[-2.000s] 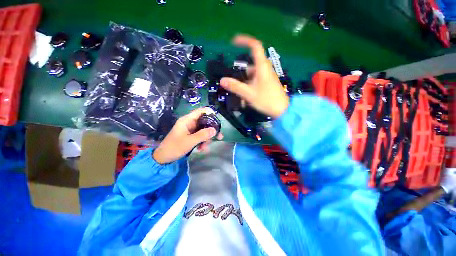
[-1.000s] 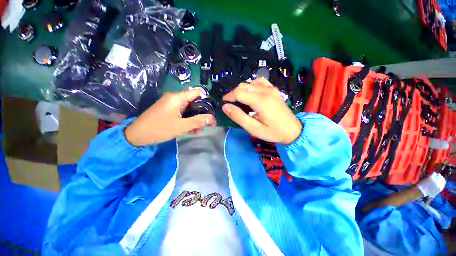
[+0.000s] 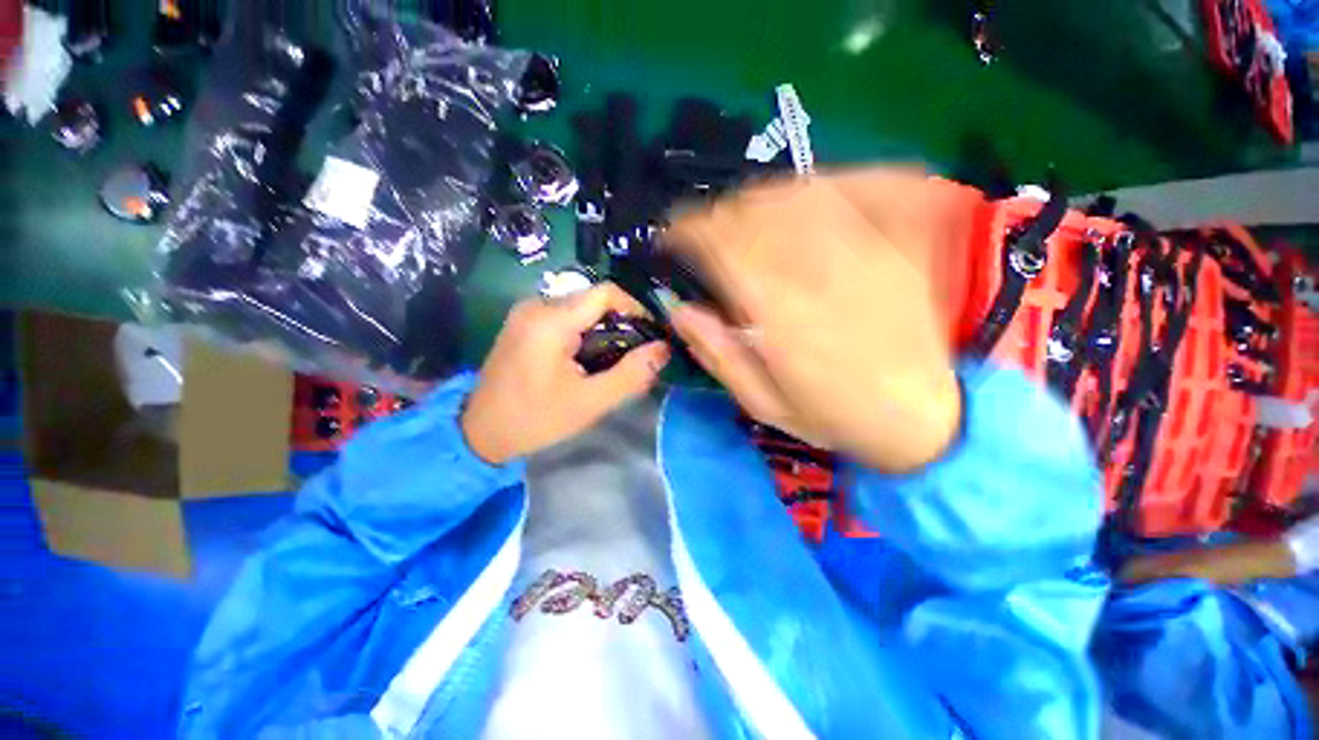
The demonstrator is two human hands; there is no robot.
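My left hand (image 3: 547,379) holds a dark round watch head (image 3: 611,341) between thumb and fingers, near the bench's front edge. My right hand (image 3: 825,297) is blurred, just right of the head; a dark strap-like piece (image 3: 668,289) shows at its fingertips, but the grip is hidden. A dark heap of watch straps (image 3: 615,159) lies behind, partly covered by my right hand. Loose watch heads (image 3: 544,175) stand left of the heap.
A clear strap bag (image 3: 261,239) lies left of centre. Red trays (image 3: 1208,419) with strapped watches are at right. An open cardboard box (image 3: 239,434) is below the bench at left. A ladder-like white strip (image 3: 791,127) lies by the heap. Another person's arm (image 3: 1215,561) shows at lower right.
My right hand has come down from above the strap heap to beside the watch head and has turned, now blurred. My left hand keeps the head. The whole view has shifted.
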